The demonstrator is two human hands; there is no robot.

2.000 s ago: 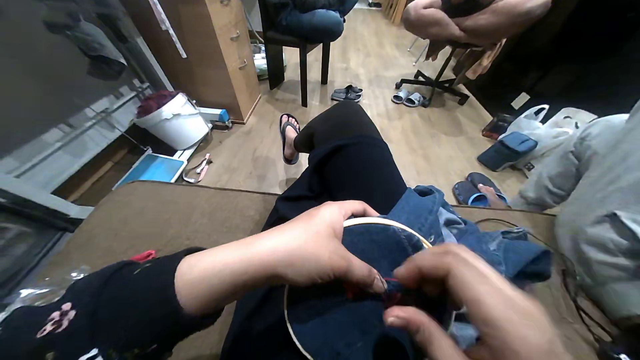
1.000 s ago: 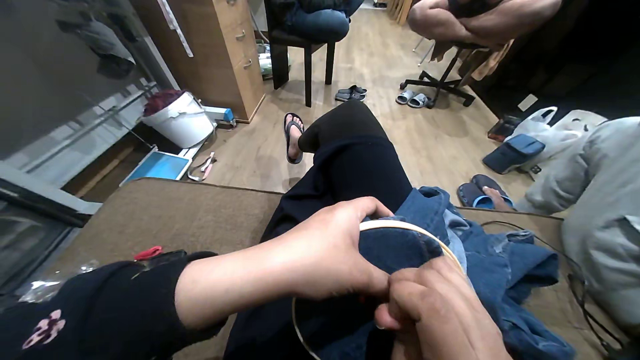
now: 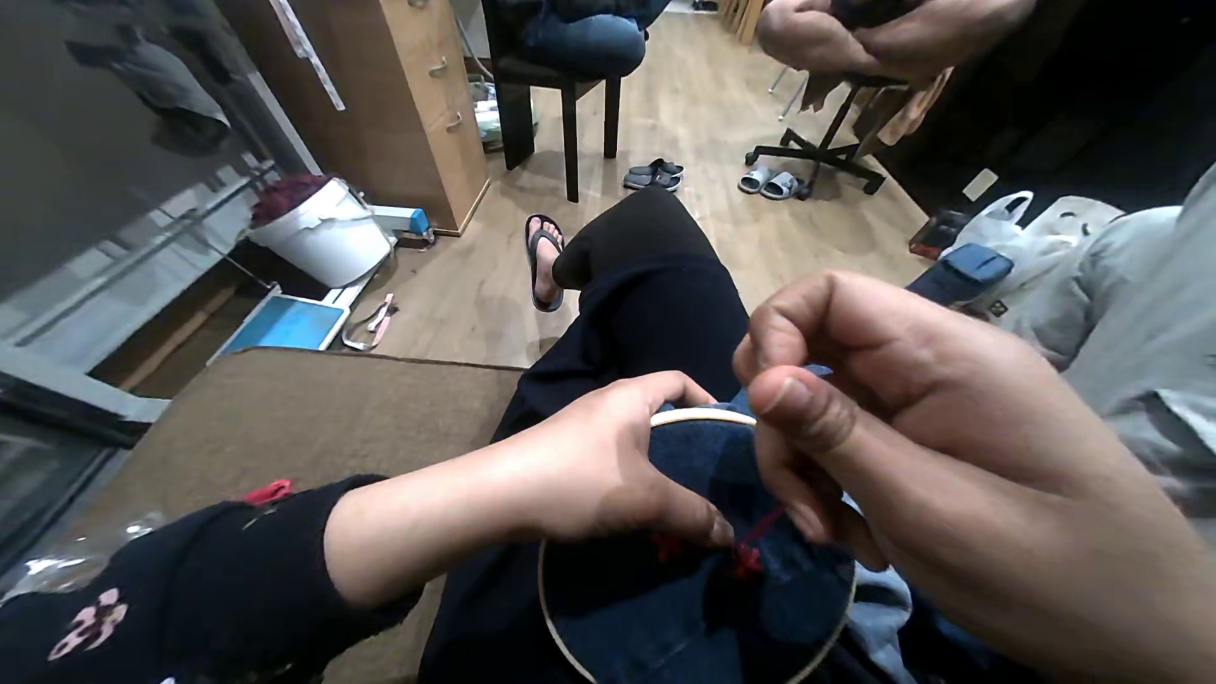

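Dark blue denim (image 3: 655, 617) is stretched in a round embroidery hoop (image 3: 698, 415) on my lap. My left hand (image 3: 627, 465) grips the hoop's upper left side, its thumb lying on the cloth near red stitches (image 3: 746, 560). A red thread (image 3: 765, 522) runs up from those stitches toward my right hand (image 3: 855, 418), which is raised over the hoop's right side with thumb and forefinger pinched. Whether a needle is between those fingertips cannot be seen. Loose denim (image 3: 879, 613) hangs out below my right hand.
I sit on a brown couch (image 3: 380, 399), with a red item (image 3: 269, 491) and clear plastic (image 3: 85, 551) at left. A white bucket (image 3: 328, 233) stands beyond. A person in grey trousers (image 3: 1130, 285) is close on my right. Two people sit on chairs ahead.
My right hand has risen from the cloth, where its fingers were down beside my left thumb. The red thread now shows drawn up from the stitches. My left hand still holds the hoop.
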